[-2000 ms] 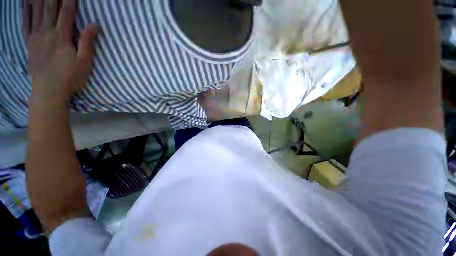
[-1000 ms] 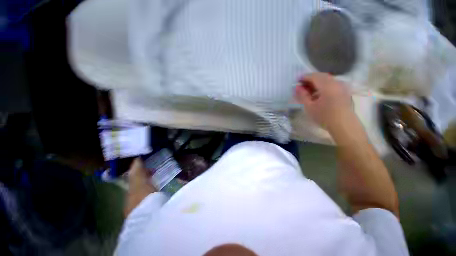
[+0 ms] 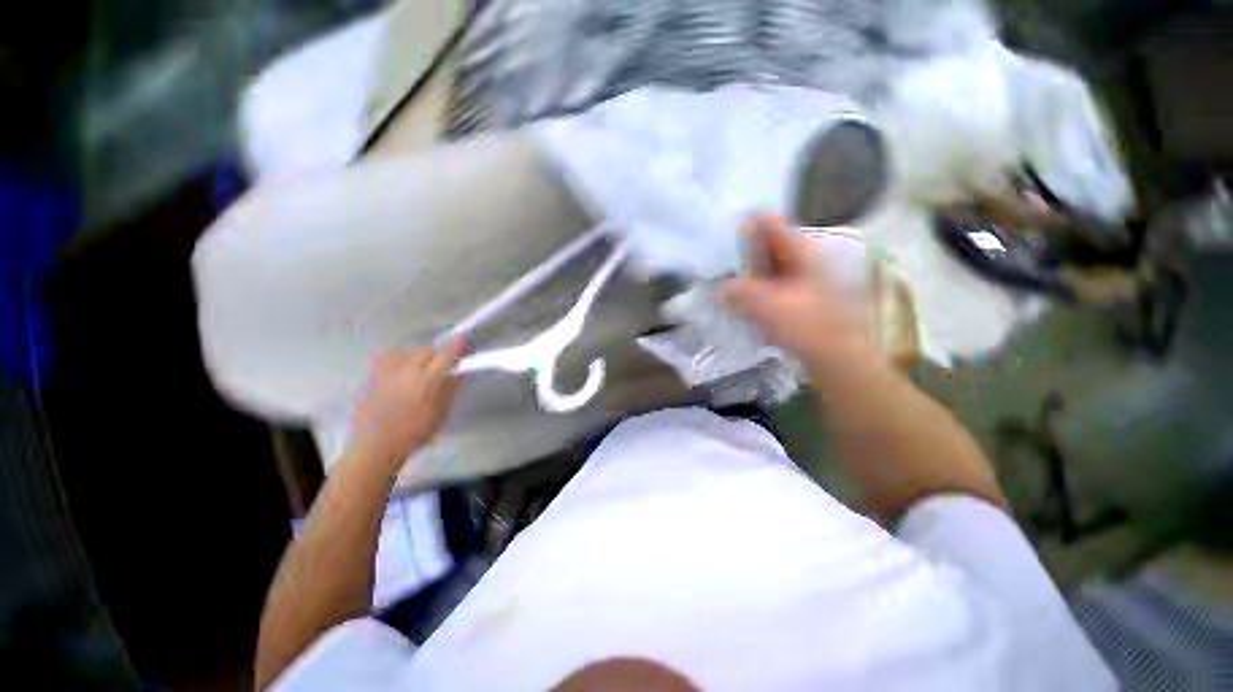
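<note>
My left hand (image 3: 410, 392) is shut on one arm of a white plastic hanger (image 3: 557, 338) over the pale board (image 3: 325, 257). The hanger's hook points towards me. Its far side reaches the pale, blurred striped shirt (image 3: 676, 156); whether it is inside the shirt is hard to tell. My right hand (image 3: 798, 291) is at the shirt's near edge beside the round neck opening (image 3: 840, 173), fingers curled, apparently pinching the fabric; blur hides the exact grip.
A crumpled striped heap (image 3: 703, 41) lies along the board's far edge. The dark steam iron (image 3: 1007, 243) sits at the right on white cloth (image 3: 967, 318). A dark area and blue shapes are at the left. Greenish floor (image 3: 933, 446) shows at lower right.
My left hand has come up from below the board with the hanger in it. The shirt has been drawn off the board's left part and is bunched towards the right.
</note>
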